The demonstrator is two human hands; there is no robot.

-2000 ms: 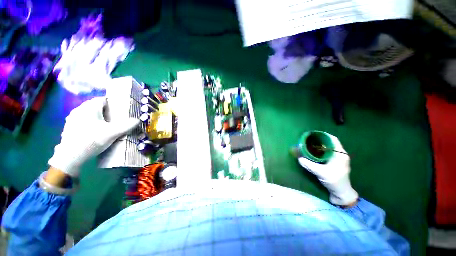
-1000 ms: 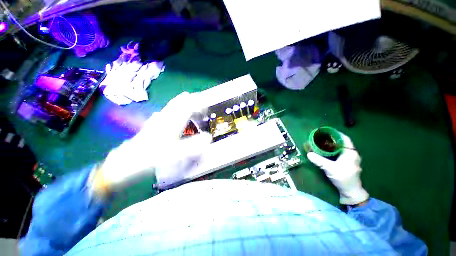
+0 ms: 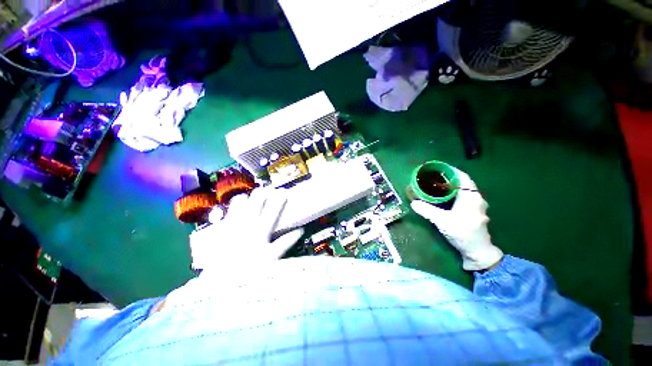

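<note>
The power board (image 3: pixel 389 207) lies flat and slanted on the green matting, with the finned heatsink (image 3: pixel 282 129) at its back edge, the long heatsink (image 3: pixel 332 189) across its middle and two copper chokes (image 3: pixel 234 184) at its left. My left hand (image 3: pixel 254 221), white-gloved, lies over the board's front left with its fingers spread on the long heatsink; whether it grips is unclear. My right hand (image 3: pixel 463 218), white-gloved, is closed around the green pot (image 3: pixel 434 181), right of the board. A thin brush or stick (image 3: pixel 461 189) stands in the dark liquid.
A crumpled white cloth (image 3: pixel 154 114) and a second board (image 3: pixel 61 146) under purple light lie at left. A white paper (image 3: pixel 350 25) hangs at the top. A round fan (image 3: pixel 511 46), a white crumpled piece (image 3: pixel 397 78) and a black pen-like tool (image 3: pixel 467 129) are at back right.
The board has turned from upright to slanted, its finned heatsink now at the back. My left hand has moved from that heatsink to the board's front left. My right hand still holds the pot.
</note>
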